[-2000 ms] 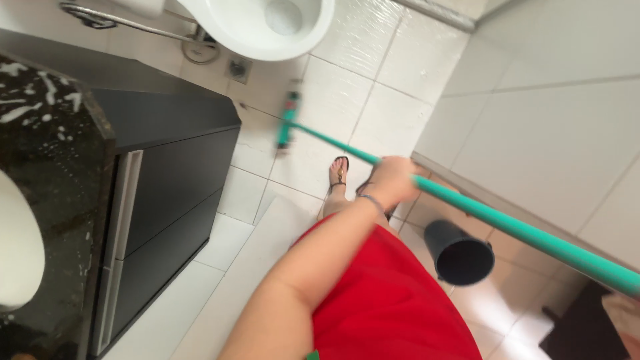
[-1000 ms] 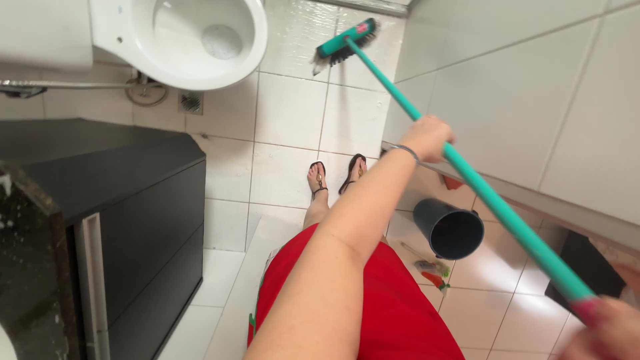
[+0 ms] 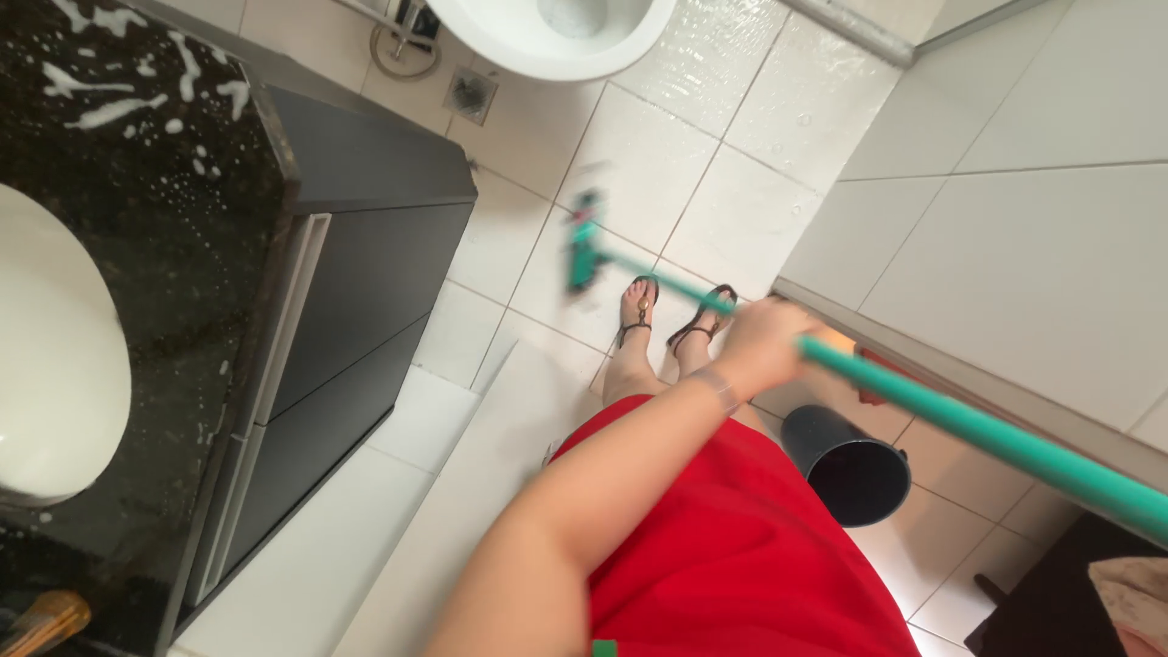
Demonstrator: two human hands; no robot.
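Observation:
My left hand (image 3: 771, 342) is closed around the green handle of a push broom (image 3: 958, 415). The handle runs from the right edge down to the blurred green broom head (image 3: 582, 251), which is over the floor tiles just left of my sandalled feet. Dark bristles show at the head. My right hand is out of view. A dark bucket (image 3: 817, 433) rests on the floor at the right, below the handle.
A white toilet (image 3: 593, 59) stands at the top, with a floor drain (image 3: 471, 95) to its left. At the left are a dark cabinet (image 3: 365, 274) and a stone counter (image 3: 173, 301) with foam spots and a white basin (image 3: 55, 356). Wet tiles shine at the upper right; a tiled wall (image 3: 1031, 237) rises at the right.
The broom head has moved from the wet tiles right of the toilet to the left, nearer my feet. My right hand, on the handle a second ago, has left the view.

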